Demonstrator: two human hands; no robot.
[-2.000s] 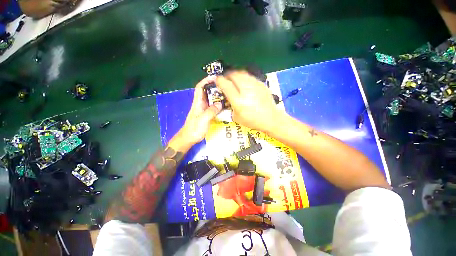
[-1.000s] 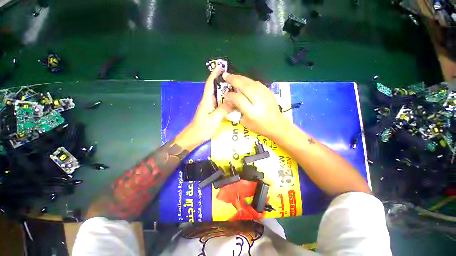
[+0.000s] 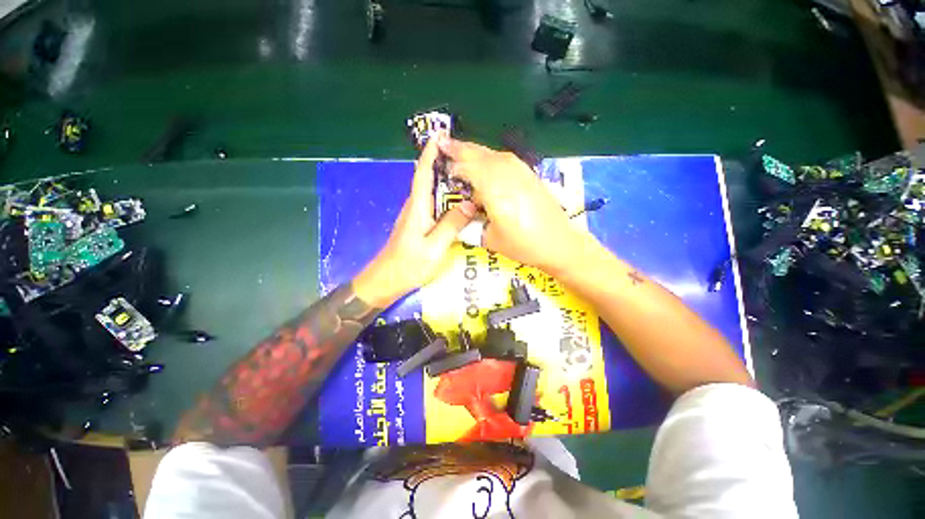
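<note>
Both hands meet over the upper part of the blue and yellow poster (image 3: pixel 664 203). My left hand (image 3: pixel 414 228) holds a small circuit board (image 3: pixel 451 200) with pale and yellow parts from its left side. My right hand (image 3: pixel 512 203) is on the same board from the right, fingers over its top; a white patch shows at its fingers. Another circuit board (image 3: pixel 430 126) shows just beyond my fingertips; whether they touch it is unclear. Several black adapter housings (image 3: pixel 522 392) lie loose on the poster below my hands.
A pile of circuit boards and black cables (image 3: pixel 76 243) lies at the left, another pile (image 3: pixel 847 228) at the right. Scattered black units (image 3: pixel 553 38) lie on the green surface beyond. A brown carton (image 3: pixel 162 482) is at the lower left. A cable plug (image 3: pixel 593 205) lies on the poster.
The view has turned and shifted, so the poster now appears straighter. Both hands stay together on the board, the right fingers slightly moved. The loose housings lie much as before.
</note>
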